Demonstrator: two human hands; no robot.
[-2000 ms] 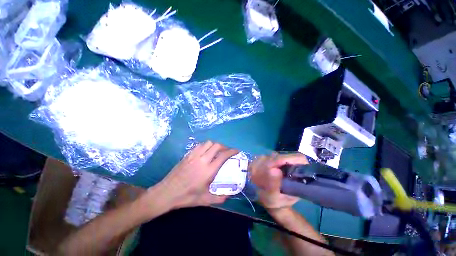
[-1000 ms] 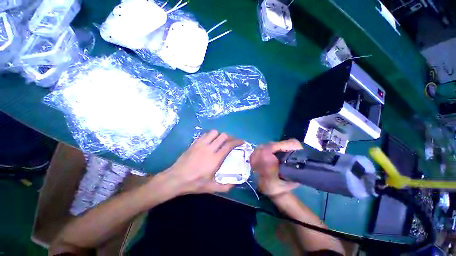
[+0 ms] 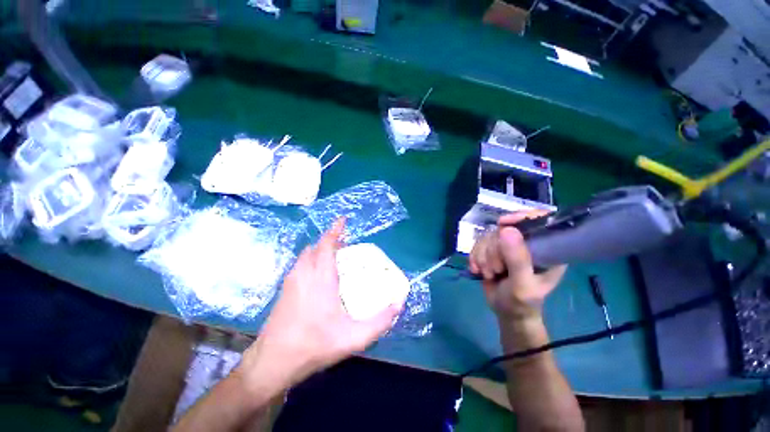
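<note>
My left hand (image 3: 317, 308) holds a white housing (image 3: 371, 280) above the bench's front edge. Its smooth face is up and a thin white prong sticks out to the right. A piece of clear bag (image 3: 415, 310) lies under and beside it. My right hand (image 3: 515, 274) grips the grey electric screwdriver (image 3: 604, 226), its body pointing up and right. The screwdriver's tip is close to the prong; whether they touch cannot be told. The screw feeder (image 3: 515, 175) stands just behind my right hand, which partly hides its front.
A bright bagged pile (image 3: 224, 263) lies left, with bagged frames (image 3: 63, 198) beyond. Two housings with prongs (image 3: 241, 166) sit behind. A hand screwdriver (image 3: 601, 295), black tray (image 3: 688, 333) and tray of glittering bits (image 3: 756, 312) are right. A cardboard box (image 3: 156, 371) is below the edge.
The view has tilted up, showing more of the bench. The housing in my left hand now shows its smooth face instead of its recessed side. My right hand and the electric screwdriver have moved away from it, rightward.
</note>
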